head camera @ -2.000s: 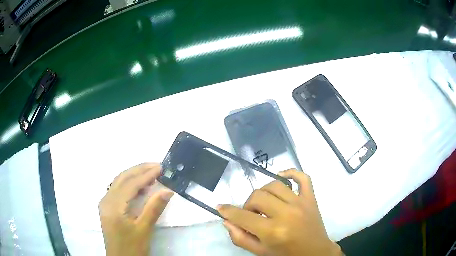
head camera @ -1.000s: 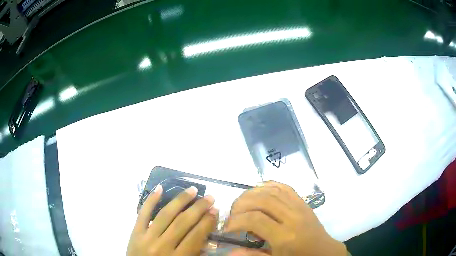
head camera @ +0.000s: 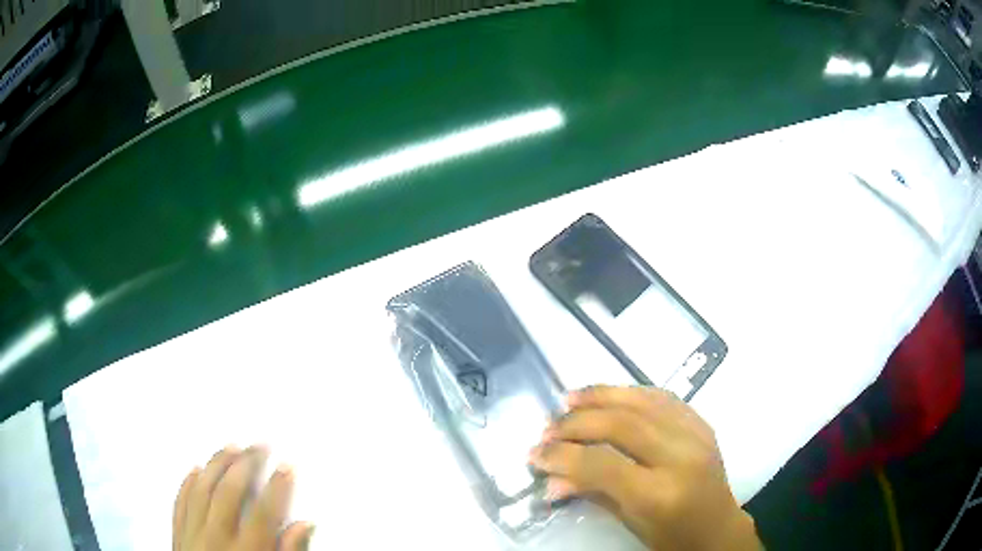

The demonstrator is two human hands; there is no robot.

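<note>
A dark middle frame [head camera: 463, 312] lies in a wrinkled, shiny clear bag on the white mat, with a black recycling mark [head camera: 473, 379] showing. Whether another frame lies under it, I cannot tell. My right hand [head camera: 646, 463] has its fingers closed on the lower right edge of the bagged frame and covers that edge. My left hand [head camera: 239, 504] is empty at the lower left, fingers apart, cut off by the picture's bottom edge. A second middle frame [head camera: 614, 282] lies unheld to the right, its lower end just beyond my right hand.
The white mat [head camera: 215, 377] runs along the glossy green belt [head camera: 409, 118]. Dark slim objects [head camera: 935, 137] lie at the far right, near a slender line on the mat. A grey metal post [head camera: 162, 54] stands beyond the belt. Something red [head camera: 915, 387] is at the lower right.
The frame handled at the left no longer shows there; the bagged frame now looks more wrinkled. My left hand has moved away left, empty. The view has swung right, and the belt item has left it.
</note>
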